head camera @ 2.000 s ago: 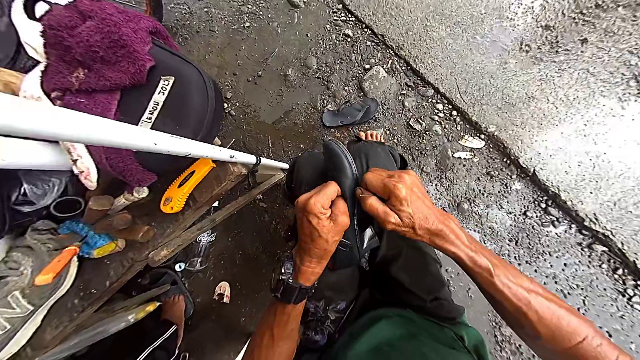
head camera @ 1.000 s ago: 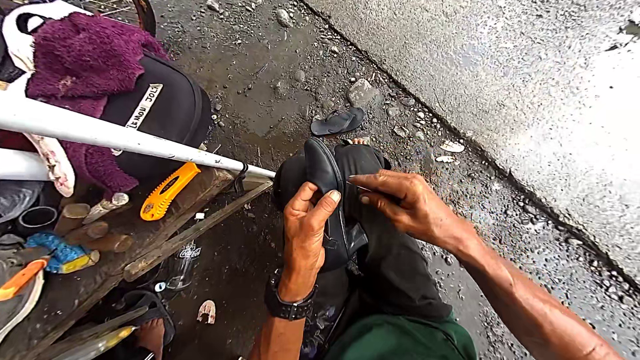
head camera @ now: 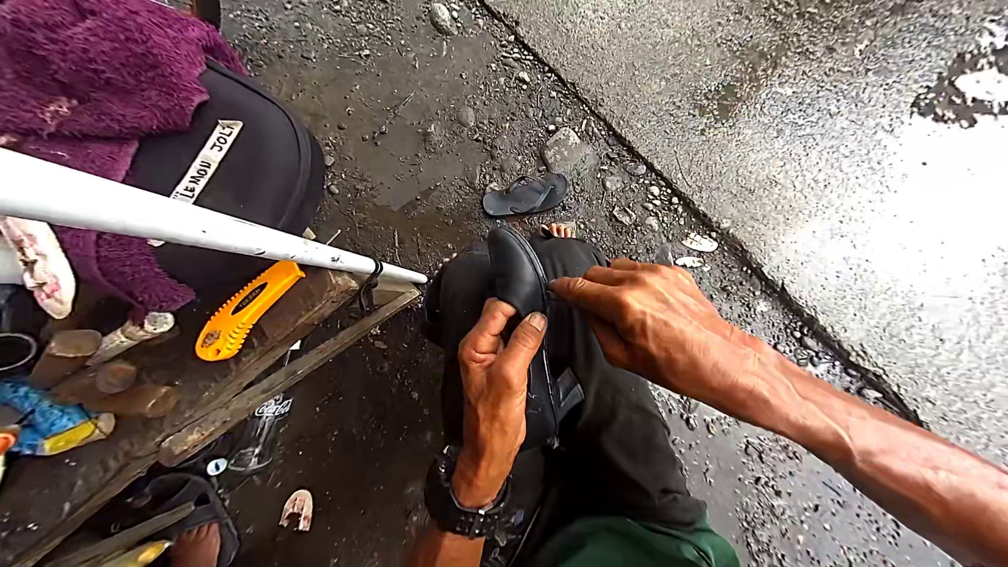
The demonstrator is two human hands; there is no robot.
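Observation:
A black leather shoe (head camera: 512, 272) rests on its side across my dark-trousered knee, toe pointing up the view. My left hand (head camera: 498, 378) grips it, thumb at the sole edge and fingers on the upper. Against the seam between upper and sole, my right hand (head camera: 630, 311) has its fingers drawn together; they seem to pinch something thin, mostly hidden by the fingers. A black watch is on my left wrist. The shoe's heel end lies lower, near my thigh.
On the wooden bench (head camera: 315, 307) at left lie a yellow utility knife (head camera: 246, 311) and several wooden-handled pieces. A white pole (head camera: 181, 220) crosses above, by a black bag (head camera: 276, 157) and purple cloth (head camera: 102, 71). A black flip-flop (head camera: 526, 195) and glass bottle (head camera: 258, 437) are on the ground.
My right hand has come back in close to the shoe's edge after being a little off to the right. My left hand keeps its hold on the shoe.

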